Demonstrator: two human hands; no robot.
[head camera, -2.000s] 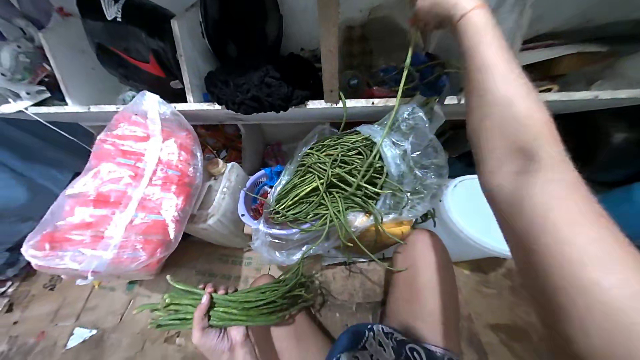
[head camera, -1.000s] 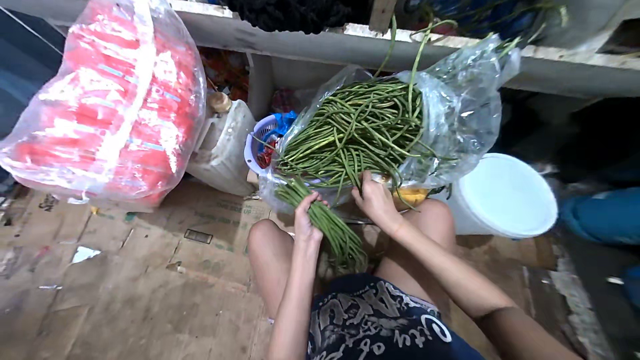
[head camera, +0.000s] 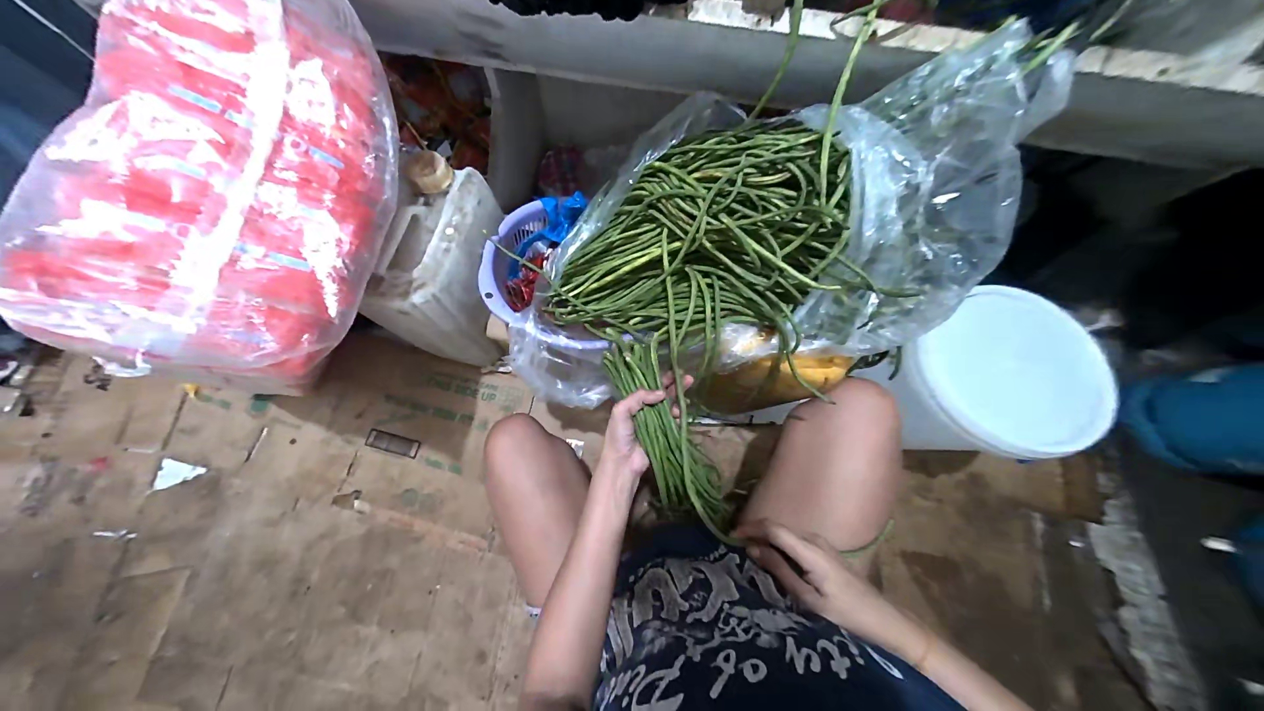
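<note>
My left hand (head camera: 637, 427) is closed around a bundle of long green beans (head camera: 674, 459), held upright between my knees. Down by my lap, my right hand (head camera: 795, 563) has its fingers on the end of a bean that hangs from the bundle's lower end. A large heap of long beans (head camera: 736, 217) lies in an opened clear plastic bag (head camera: 938, 188) above the bundle. That bag rests partly over a purple plastic basket (head camera: 499, 267). Something yellow (head camera: 810, 373) shows under the bag.
On the left is a clear plastic sack of red packets (head camera: 197, 197), beside a whitish jerrycan (head camera: 444, 262). A white bucket (head camera: 1017, 370) stands right of my knee, near a blue object (head camera: 1200, 420). Flattened cardboard (head camera: 326, 553) covers the floor. A ledge (head camera: 592, 49) runs behind the bag.
My right hand was raised at the top, then came down by the heap, and is now at my lap. My left hand's bundle has turned from level to upright. The view has tilted down.
</note>
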